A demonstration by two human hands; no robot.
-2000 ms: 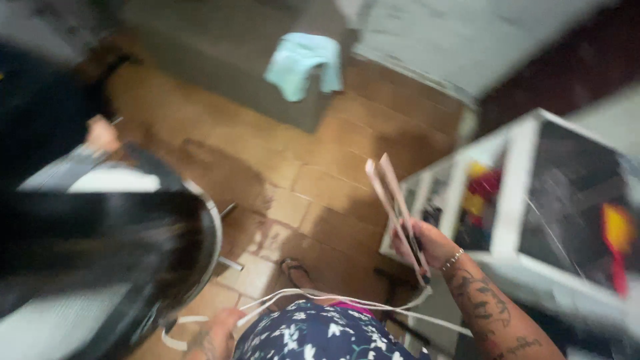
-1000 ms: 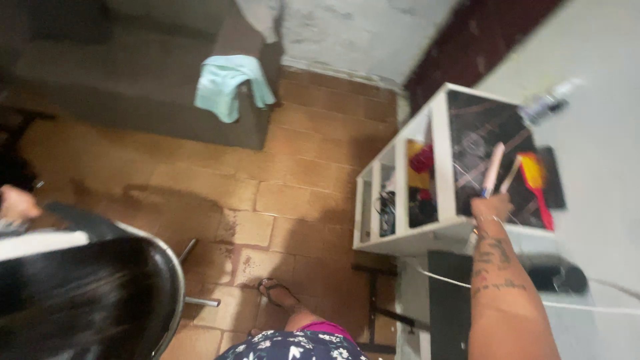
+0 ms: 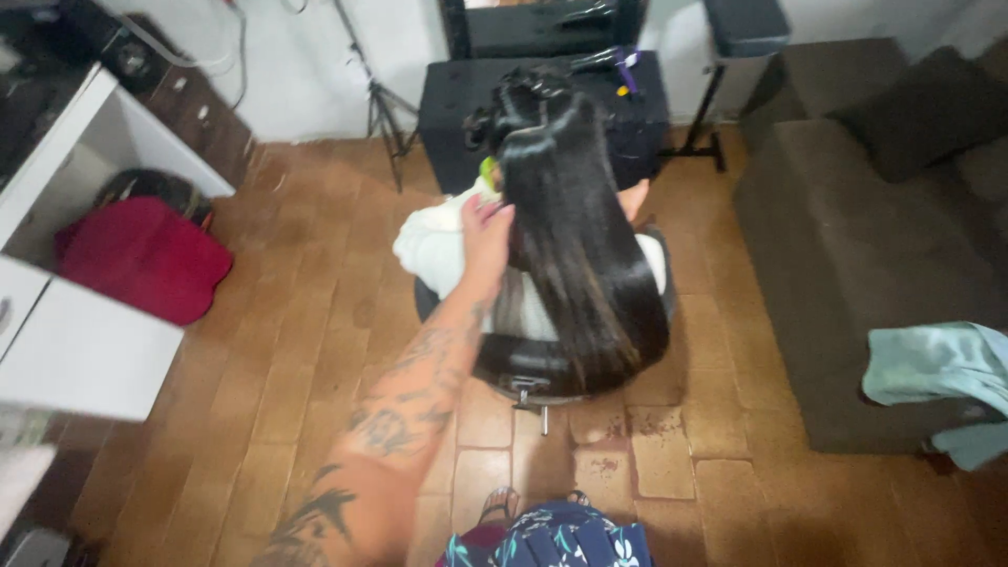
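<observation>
My left hand [image 3: 487, 232] reaches forward to the left side of a seated person's long, dark, straight hair [image 3: 567, 213], with its fingers closed around a lock near the neck. The upper hair is gathered at the crown [image 3: 539, 83]. A white towel [image 3: 441, 240] lies around the person's shoulders. Below the hand, thin strands hang over the towel. The person sits in a black chair [image 3: 512, 358]. My right hand is out of view.
A white cabinet [image 3: 87, 346] with a dark red cloth [image 3: 146, 260] stands left. Ahead are a black box table [image 3: 453, 118], a mirror [image 3: 543, 31] and a tripod [image 3: 382, 102]. At right, a brown sofa [image 3: 827, 236] bears a light green cloth [image 3: 937, 366].
The view has swung from the cabinet to the seated person. My right hand, earlier holding a flat iron over the cabinet, has left view. My left hand is now at the hair.
</observation>
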